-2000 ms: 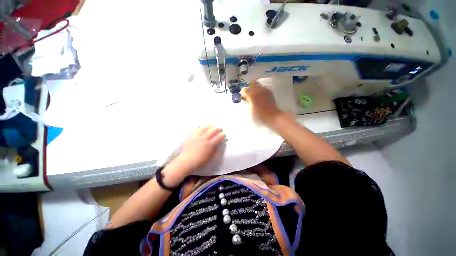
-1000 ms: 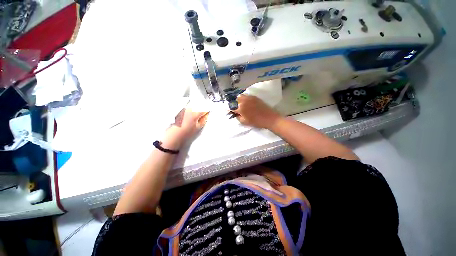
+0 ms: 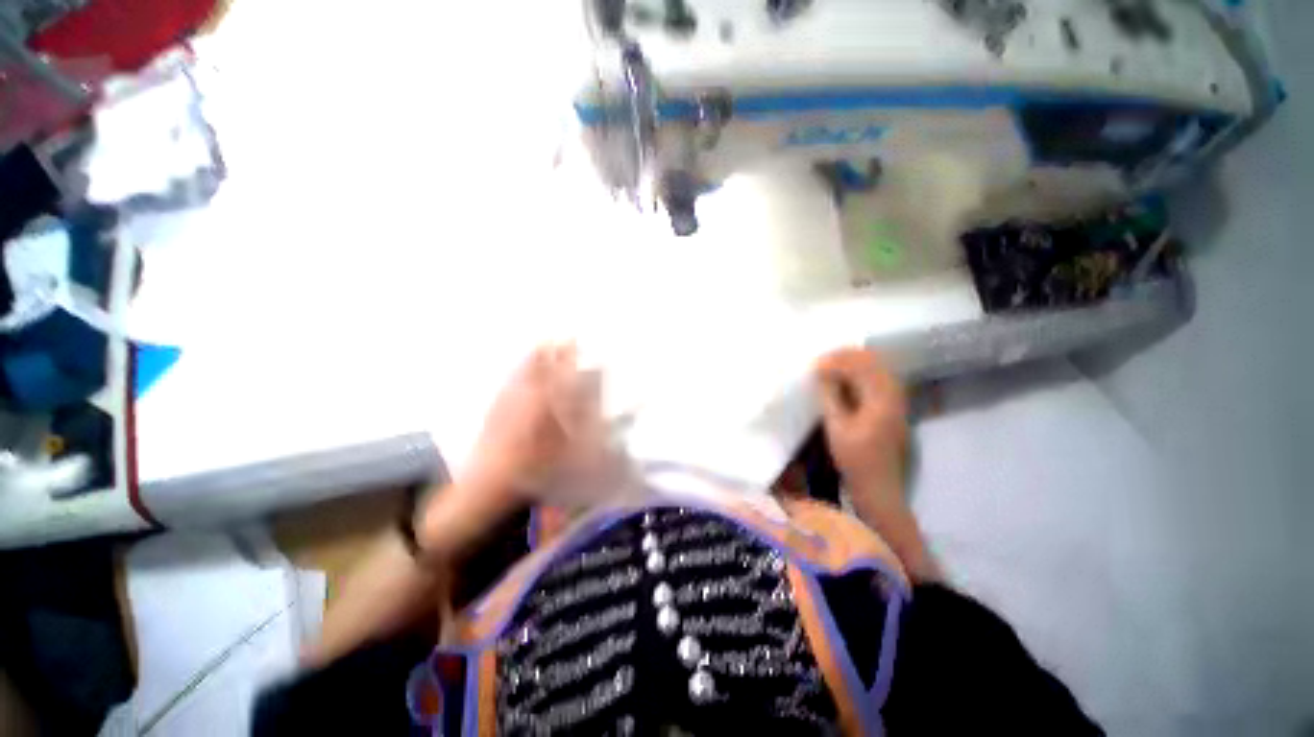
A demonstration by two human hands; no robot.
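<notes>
White fabric (image 3: 692,374) lies overexposed over the machine table and hangs over its front edge towards the lap. My left hand (image 3: 541,418) is blurred and holds the fabric near the table's front edge, left of centre. My right hand (image 3: 868,410) pinches the fabric's right edge at the table's front edge. The white sewing machine (image 3: 922,123) with its blue stripe stands behind. Its presser foot area (image 3: 683,205) is behind both hands, with neither hand at it. Whether a small tool is inside my right hand cannot be told.
A black patterned pouch (image 3: 1052,262) lies at the table's right end. A small white cloth bundle (image 3: 152,141) lies at the back left, near red cloth (image 3: 123,32). Dark and blue things are at the left edge. White cloth (image 3: 209,619) is below the table at left, and more (image 3: 1030,490) at right.
Both hands have moved from the needle area towards the body, drawing the fabric to the front edge. My right hand has moved right and down. The camera view has also shifted.
</notes>
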